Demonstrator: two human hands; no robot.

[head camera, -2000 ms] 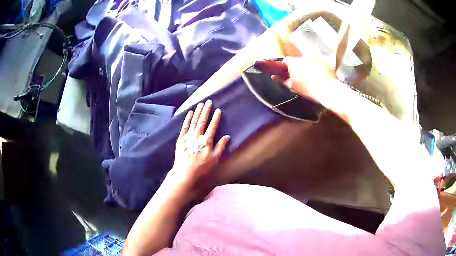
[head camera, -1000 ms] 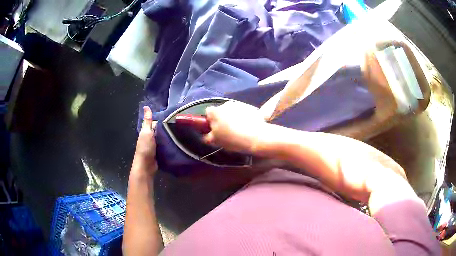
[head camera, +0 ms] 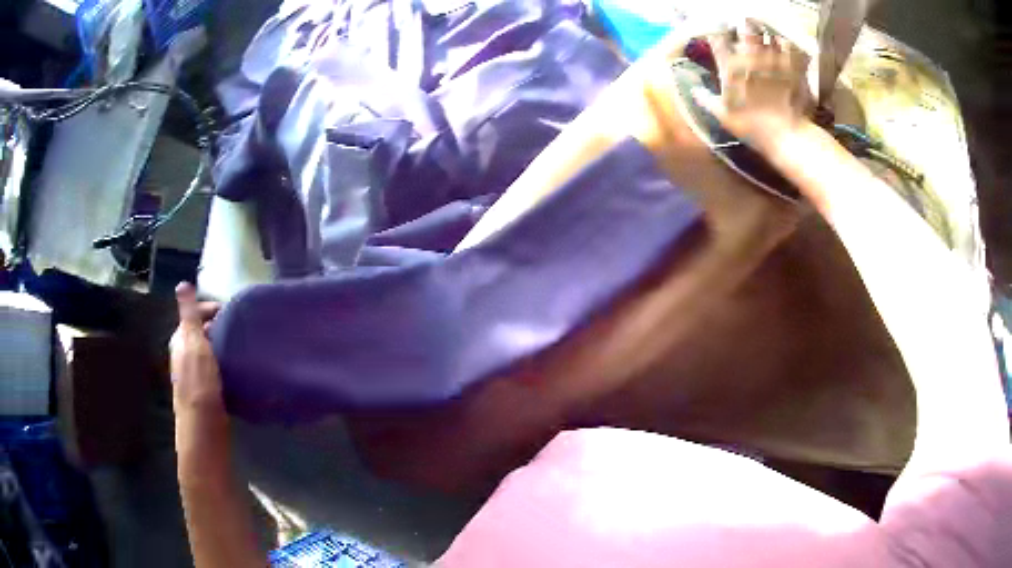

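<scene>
A purple-blue sleeve (head camera: 444, 316) lies flat along the beige padded pressing arm (head camera: 621, 322), its narrow open end toward the right. My left hand (head camera: 196, 338) is at the sleeve's far left end, its fingers at the cloth edge and partly hidden by it. My right hand (head camera: 760, 78) is at the far right end of the pad, on the handle of the steam iron (head camera: 701, 105). The iron is clear of the sleeve and mostly covered by my hand and forearm.
A crumpled heap of the same cloth (head camera: 444, 89) lies beyond the pad. A light-blue sheet (head camera: 638, 28) shows behind it. A blue crate (head camera: 333, 549) is on the floor at the lower left. A pale hose (head camera: 840, 44) rises near the iron. A thin cable hangs at the left.
The iron has moved with my right hand from the sleeve's left part to the pad's right end. My left hand is still at the cloth's left end, and the sleeve is uncovered.
</scene>
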